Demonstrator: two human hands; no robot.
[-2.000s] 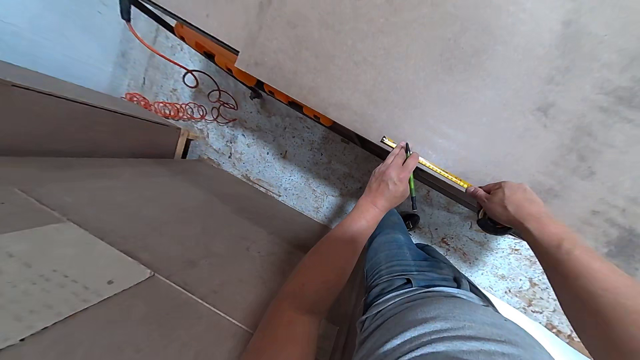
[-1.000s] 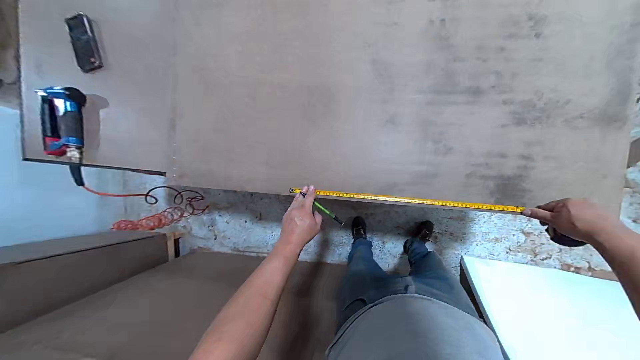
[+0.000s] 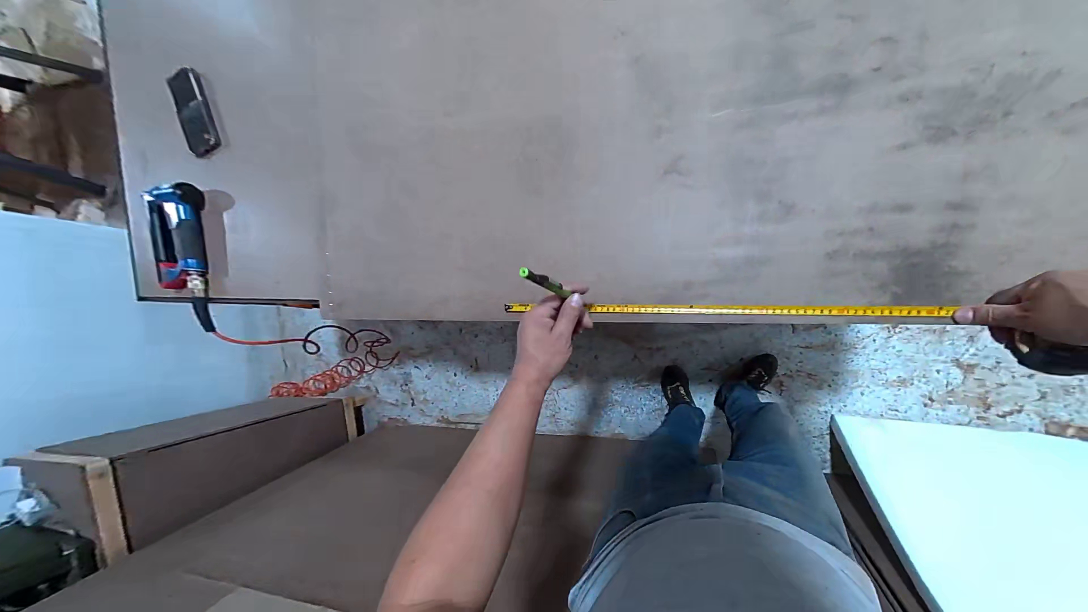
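Observation:
A yellow tape measure blade (image 3: 765, 310) lies extended along the near edge of a large brownish-grey panel (image 3: 595, 170). My left hand (image 3: 548, 336) holds a green and black marker or pencil (image 3: 544, 281) between its fingers, resting near the blade's free end at the panel edge. At the far right, my right hand (image 3: 1041, 310) grips the dark tape measure case (image 3: 1050, 355), its thumb or a finger on the blade; part of this hand is beyond the frame.
A blue and black pneumatic tool (image 3: 180, 234) and a dark phone-like object (image 3: 195, 112) lie at the panel's left. A red coiled air hose (image 3: 331, 376) hangs to the floor. Brown panels (image 3: 229, 467) stand behind me at left, a white board (image 3: 969, 501) at right.
My right hand has moved right, away from my left hand, and the blade between them is longer. The view has swung to the left part of the panel.

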